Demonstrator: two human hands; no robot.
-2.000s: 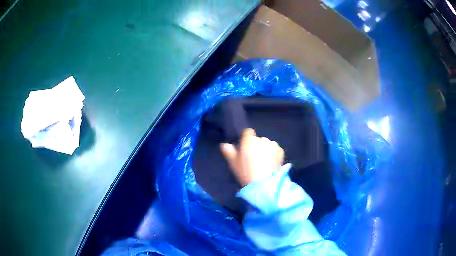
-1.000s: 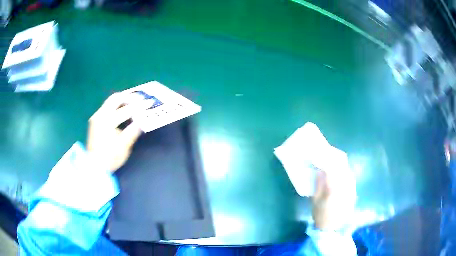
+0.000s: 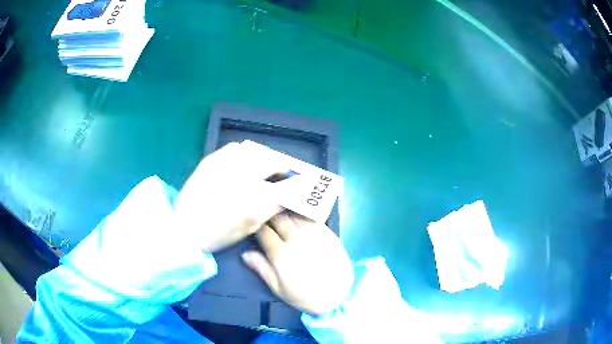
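A black foam tray (image 3: 231, 301) lies on the green bench in front of me, its cut-out well facing up. My left hand (image 3: 225, 191) holds a white BT200 booklet (image 3: 314, 195) above the tray. My right hand (image 3: 305, 259) is against the booklet's lower edge, over the tray; its fingers are partly hidden under the booklet and my left hand, so I cannot tell whether it grips anything. Part of the booklet is hidden by my left hand.
A stack of white booklets (image 3: 100, 47) stands at the upper left of the green bench (image 3: 376, 121). A loose pile of plain white sheets (image 3: 468, 247) lies at the right. Printed white-and-black packs (image 3: 596, 134) show at the far right edge.
The view has turned from the blue-lined carton back to the bench. My right hand has left the white sheets and come to the booklet. My left hand still holds the booklet over the tray.
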